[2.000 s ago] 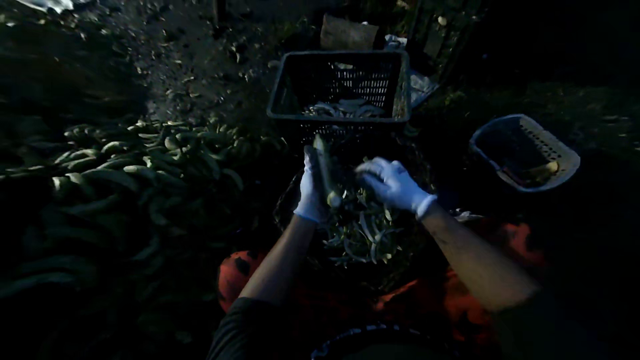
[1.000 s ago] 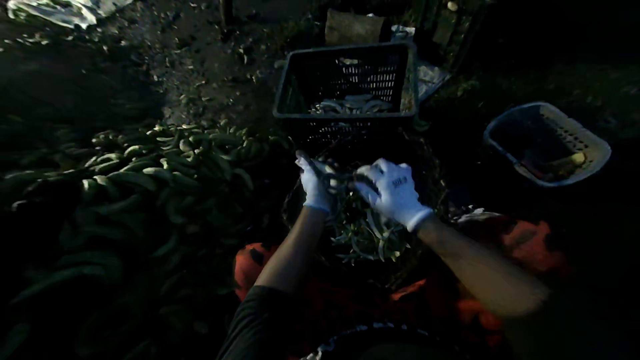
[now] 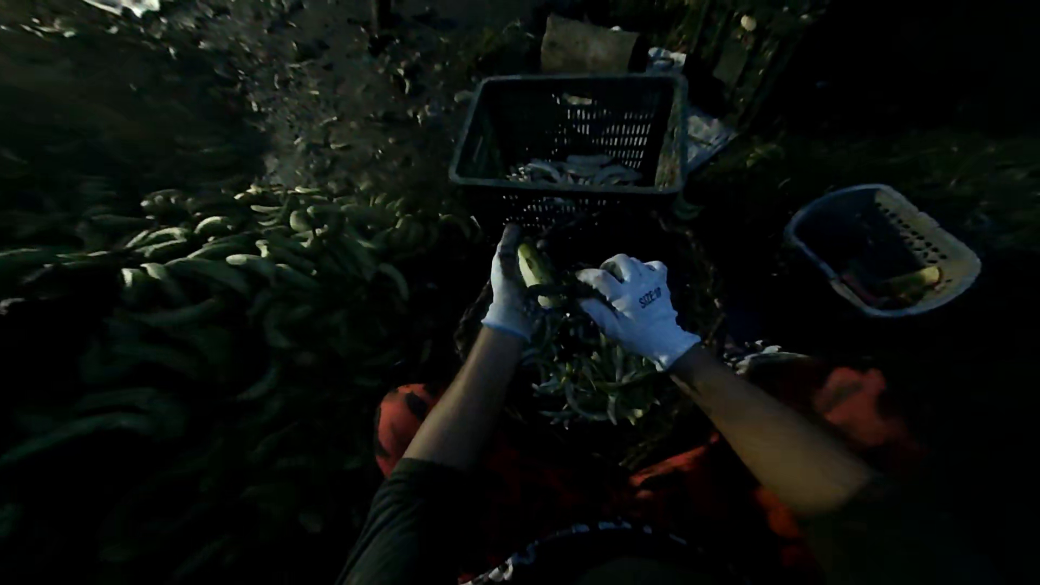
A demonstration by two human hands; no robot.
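My left hand, in a white work glove, grips a long green fruit or vegetable, perhaps a cucumber or green banana, tilted upward. My right hand, gloved alike, is just right of it with its fingers curled toward its lower end; something small and dark shows at the fingertips, too dim to name. Below both hands lies a heap of thin green and pale strips, like peelings, in a dark round container whose rim is barely visible.
A dark plastic crate with pale pieces inside stands ahead. A pale perforated basket holding a yellowish object lies at right. Many long green fruits or vegetables are piled at left. Cardboard lies behind the crate.
The green piece in my left hand was longer in view and upright two seconds ago, then mostly hidden between the hands; it shows again now. My right hand stays close beside it.
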